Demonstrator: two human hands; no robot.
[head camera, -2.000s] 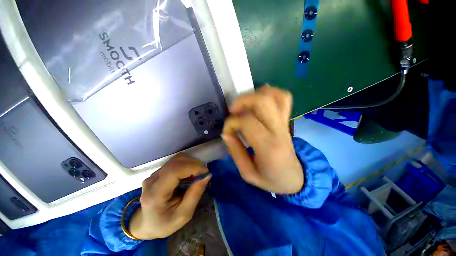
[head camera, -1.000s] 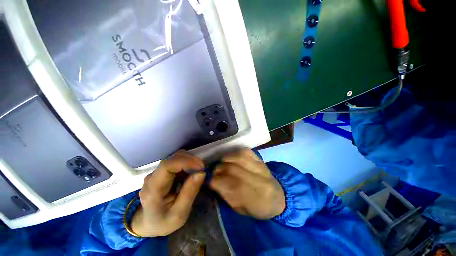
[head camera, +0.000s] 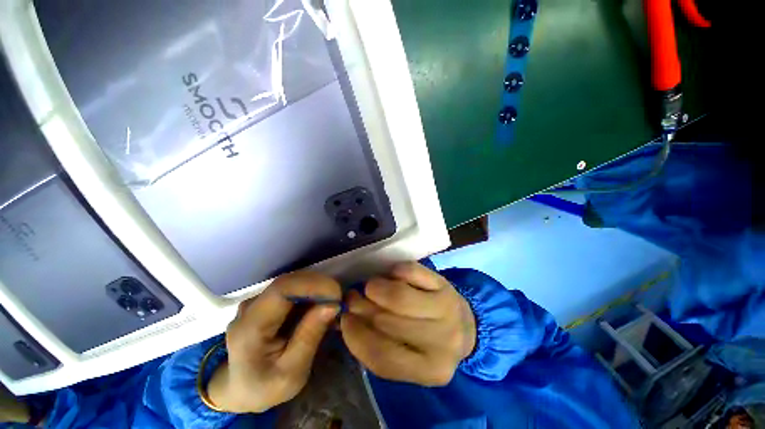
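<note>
A grey tablet back housing (head camera: 260, 201) with a dark camera square lies in a white foam tray (head camera: 403, 142). Clear wrinkled protective film (head camera: 193, 92) covers its upper part. My left hand (head camera: 281, 339) is at the tray's front edge, thumb and finger pinching a thin dark blue strip (head camera: 314, 300), seen edge-on. My right hand (head camera: 411, 323) is beside it, fingertips meeting at the strip's end. Whether the right fingers hold the strip's end or a tiny piece is hidden.
More housings (head camera: 75, 260) lie in the tray on the left. A blue lens strip (head camera: 513, 82) with several dark round pieces lies on the green mat (head camera: 461, 109). An orange air blow gun (head camera: 663, 50) is at the upper right. Another person's blue sleeve (head camera: 713, 226) and a stool (head camera: 650, 339) are at the right.
My right hand has come down from beside the camera square to my left hand's fingertips. The camera square's lower right lens, earlier hidden by that hand, shows as a dark round.
</note>
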